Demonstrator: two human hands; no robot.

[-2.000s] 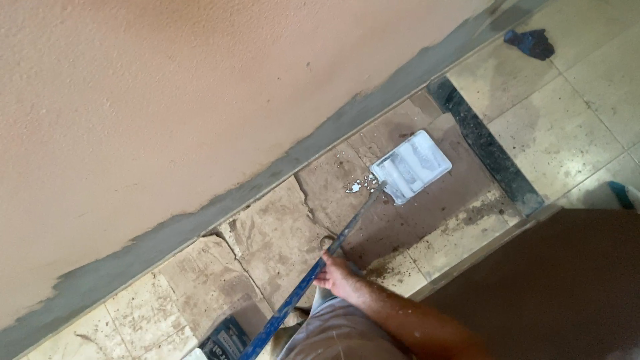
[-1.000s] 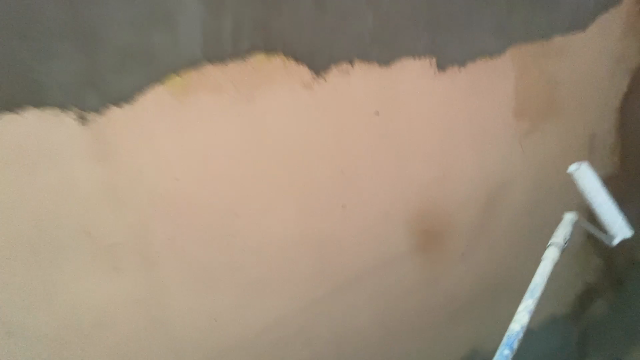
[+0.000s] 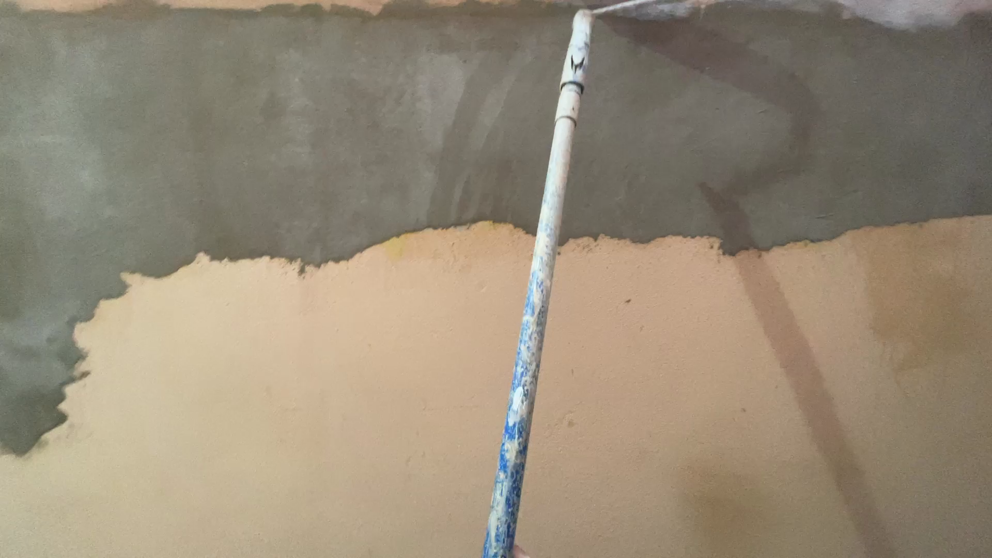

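A paint-spattered blue and white extension pole (image 3: 535,302) rises from the bottom edge to the top of the view. Only a sliver of skin, apparently my right hand (image 3: 521,552), shows against the pole's right side at the bottom edge; the rest of its grip is cut off. My left hand is out of view. At the pole's tip, the thin metal rod of a paint roller frame (image 3: 632,5) runs to the upper right. The roller sleeve is hidden beyond the top edge. Whitish, wet-looking patches (image 3: 899,11) lie along the wall's top right.
Behind the pole is a wall with a broad band of grey plaster (image 3: 310,139) above a peach-painted area (image 3: 349,403), their border ragged. The shadow of an arm and pole (image 3: 798,364) crosses the right side.
The view has swung from the floor, with its white paint tray, up to the wall. Since one second ago, the roller's pole has come from the lower right to mid-view, its tip near the top.
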